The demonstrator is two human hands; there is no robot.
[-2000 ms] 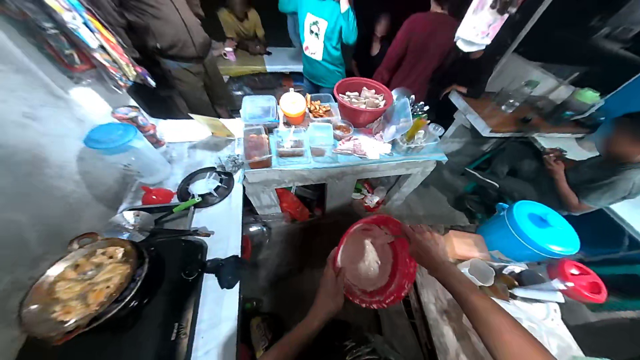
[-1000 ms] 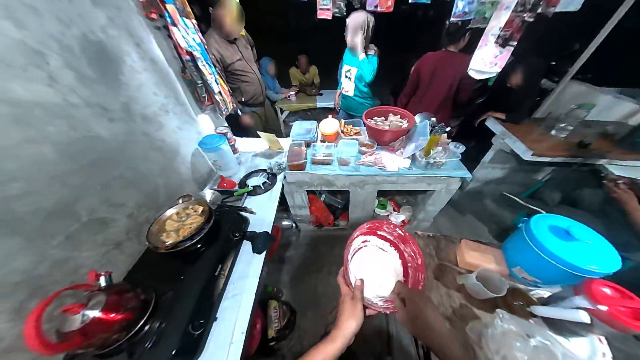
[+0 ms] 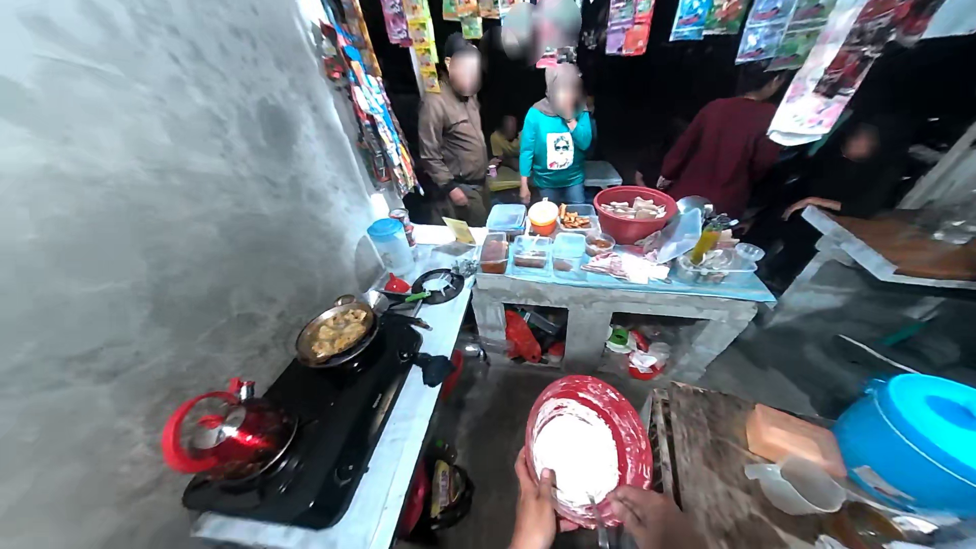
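Note:
A red plastic bowl [image 3: 637, 427] with white powder or batter [image 3: 577, 454] in it is tilted towards me at the bottom centre. My left hand [image 3: 536, 499] grips its lower left rim, thumb over the edge. At the lower right rim my right hand [image 3: 648, 515] holds the handle of a metal utensil [image 3: 602, 530], whose other end dips into the white contents. To the left, a pan [image 3: 338, 332] with frying food and a red kettle [image 3: 236, 435] stand on a black gas stove [image 3: 305, 488].
Food containers [image 3: 531, 252] and a red basin [image 3: 634, 217] stand on the concrete counter ahead. On the wooden table at right are a clear plastic jug [image 3: 801, 484] and a blue lidded bucket [image 3: 915, 435]. Several people are beyond the counter. A grey wall rises at left.
The view has swung left, bringing the kettle fully in. My right hand has moved from the bowl's far right rim, two seconds ago, to its lower right side. The bowl's white contents look smoother.

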